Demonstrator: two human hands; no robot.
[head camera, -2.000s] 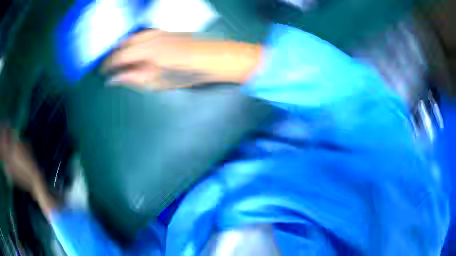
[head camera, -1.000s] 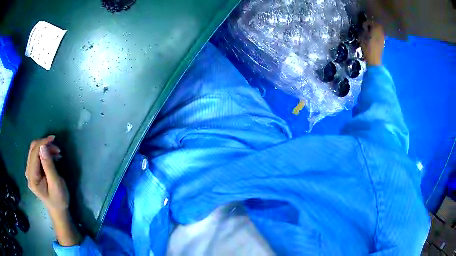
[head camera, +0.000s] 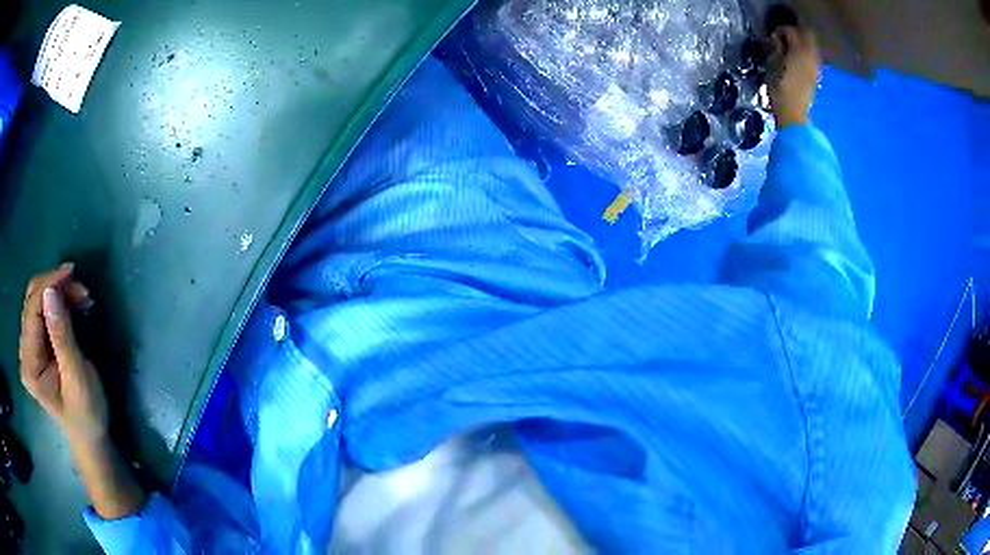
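Observation:
Several round black parts (head camera: 724, 168) lie in a group on a crumpled clear plastic bag (head camera: 586, 65) at the upper right, beside the bench. My right hand (head camera: 795, 71) is at the bag's right side, fingers beside the black parts at the top; whether it grips one cannot be told. My left hand (head camera: 60, 347) rests on the green bench top (head camera: 217, 195) at the left, fingers loosely curled and apart, with nothing in it.
A white printed paper (head camera: 76, 56) lies on the bench at the upper left. A blue tray edge (head camera: 9, 87) and dark parts show at the left rim. Brown cartons (head camera: 942, 447) are at the lower right. The bench edge curves past my lap.
Since one second ago the view has shifted, so the bench, bag and hands sit further left and higher. My right hand stays by the black parts. Two seconds ago it was over the blue tray.

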